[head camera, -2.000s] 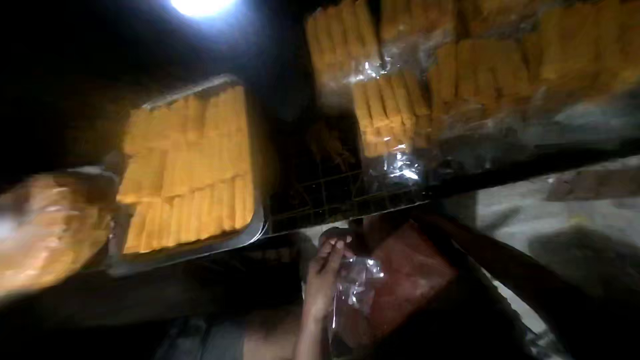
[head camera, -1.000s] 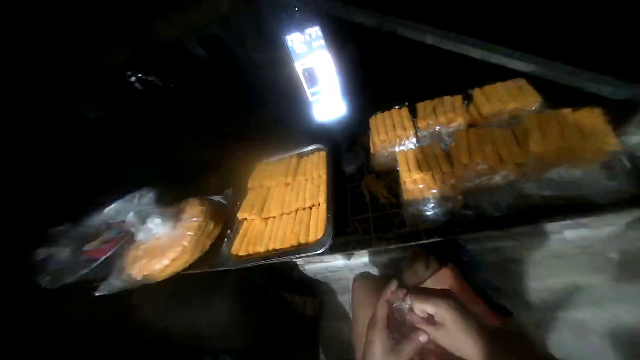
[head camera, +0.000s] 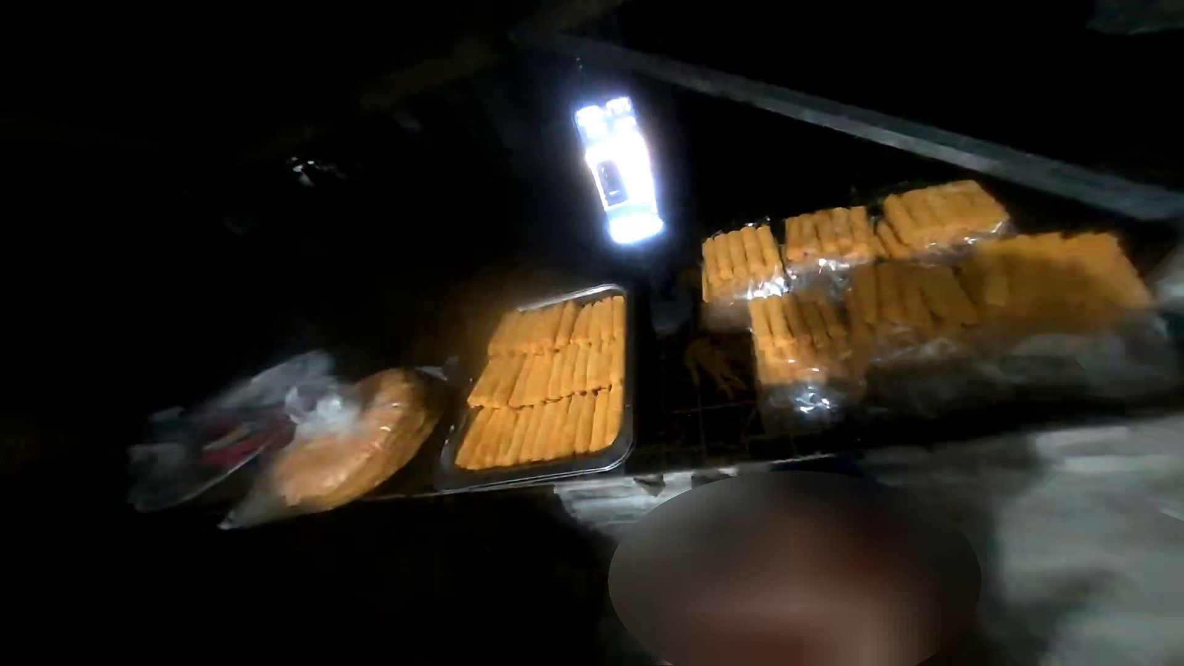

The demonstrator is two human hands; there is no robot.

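Note:
A large blurred patch covers the lower middle of the view, just below the table's front edge; neither my left hand nor my right hand can be made out there, nor anything they may hold. Above and to the left of that patch, a metal tray (head camera: 630,407) bears rolled, orange-brown food sticks (head camera: 546,379) in three rows. To the right, clear plastic packs of similar sticks (head camera: 832,236) stand close together in two rows. Left of the tray lies a clear plastic bag of flat, round orange food pieces (head camera: 356,449).
A bright lamp (head camera: 622,171) shines behind the tray. Some loose orange scraps (head camera: 712,363) lie between the tray and the packs. Another plastic bag with something red inside (head camera: 236,435) is at the far left. A long pale bar (head camera: 860,129) crosses the dark upper right.
Two seconds ago one hand was by clear plastic below the table edge; a second ago two hands were together there. Now a blur covers that place. The view has shifted, showing the whole lamp.

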